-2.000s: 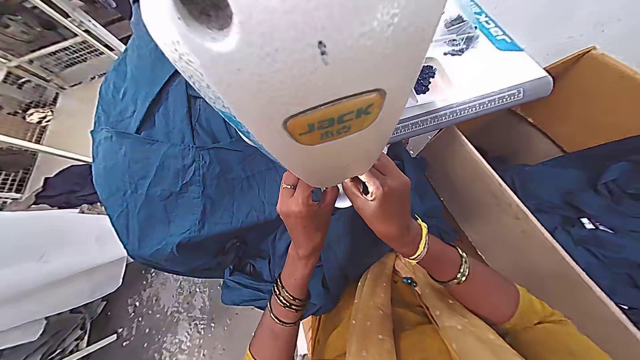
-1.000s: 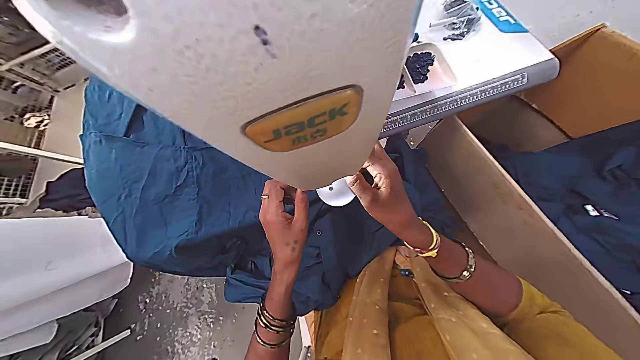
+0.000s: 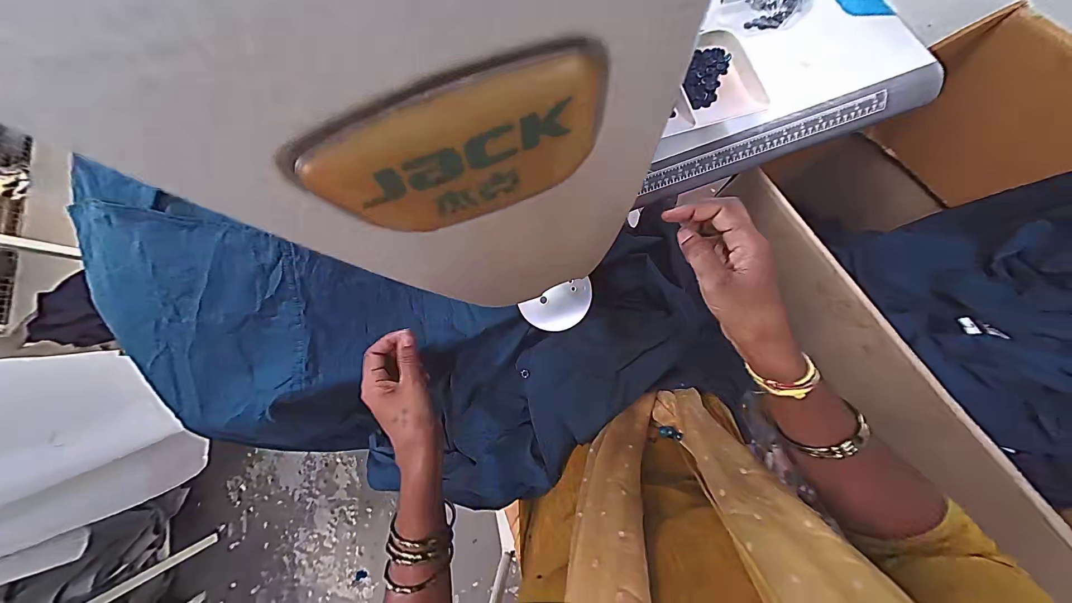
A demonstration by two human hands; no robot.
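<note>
The head of a Jack sewing machine [image 3: 469,251] fills the upper middle of the head view and hides its needle area. Under its lower tip shows a round metal plate [image 3: 557,308]. Dark blue cloth [image 3: 335,335] spreads beneath the machine and over the lap, with a small button [image 3: 524,373] on it below the plate. My left hand [image 3: 400,389] is over the cloth, left of the plate, its fingers curled with thumb against forefinger. To the plate's right, my right hand [image 3: 729,268] is raised near the table's edge, fingers bent; whether something small is between its fingertips cannot be told.
On the white machine table [image 3: 871,50], a tray [image 3: 749,88] holds dark buttons, with a plastic bag [image 3: 775,12] of more behind it. A ruler strip [image 3: 770,146] runs along the table edge. At right, a cardboard box [image 3: 946,377] holds dark blue cloth [image 3: 946,276].
Both hands have moved away from under the machine's tip, the left hand to the left and the right hand to the right. The machine head looks larger as the view has moved closer.
</note>
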